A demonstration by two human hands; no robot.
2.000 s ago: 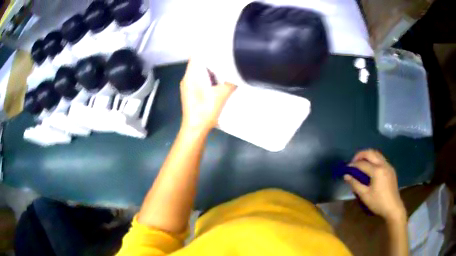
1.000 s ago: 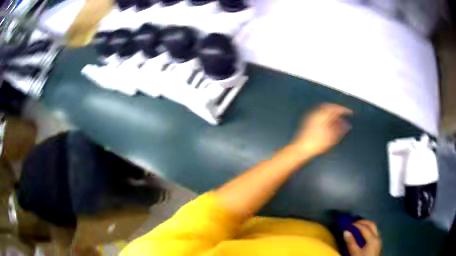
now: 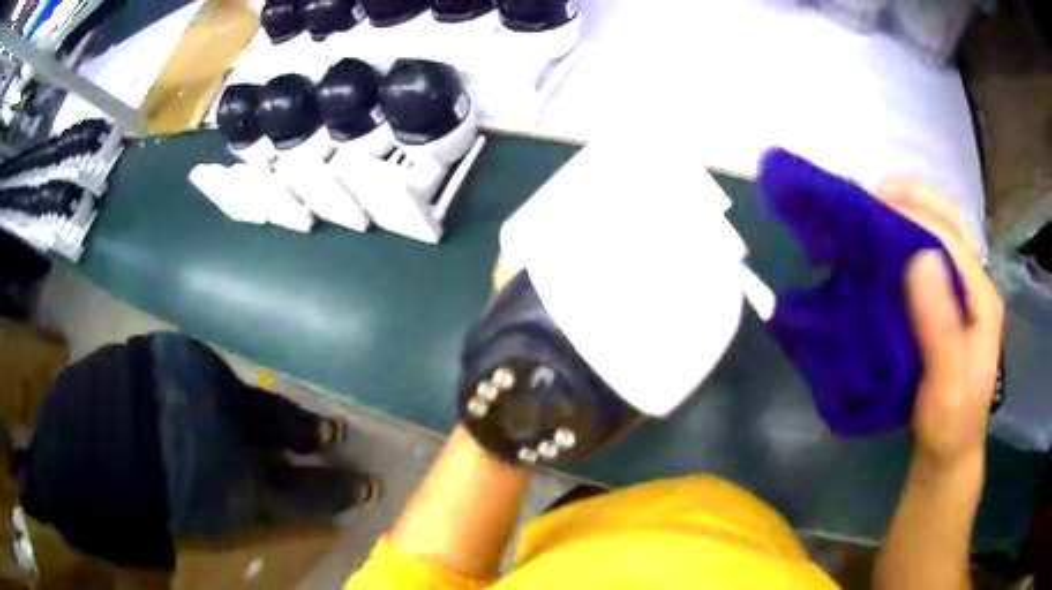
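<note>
A white security camera (image 3: pixel 640 277) with a black ball head (image 3: pixel 536 386) is held up over the bench, its lens and light dots facing down toward me. My left hand (image 3: pixel 503 267) is behind it, mostly hidden by the housing and ball; the forearm comes up from below. My right hand (image 3: pixel 952 305) holds a dark blue-purple cleaning cloth (image 3: pixel 848 300), spread out to the right of the camera. The cloth's edge is close to the housing; I cannot tell if they touch.
Several cameras (image 3: pixel 425 104) stand in a row on the green mat (image 3: pixel 277 288) at left, with another row behind on the white-covered strip (image 3: pixel 761 81). More cameras (image 3: pixel 52 173) are at far left. A person's dark clothing (image 3: pixel 150 449) shows at lower left. Clear plastic (image 3: pixel 1032 403) lies at right.
A camera from the near row's right end is now in my left hand, over the bench. My right hand has risen with the cloth, now spread wide.
</note>
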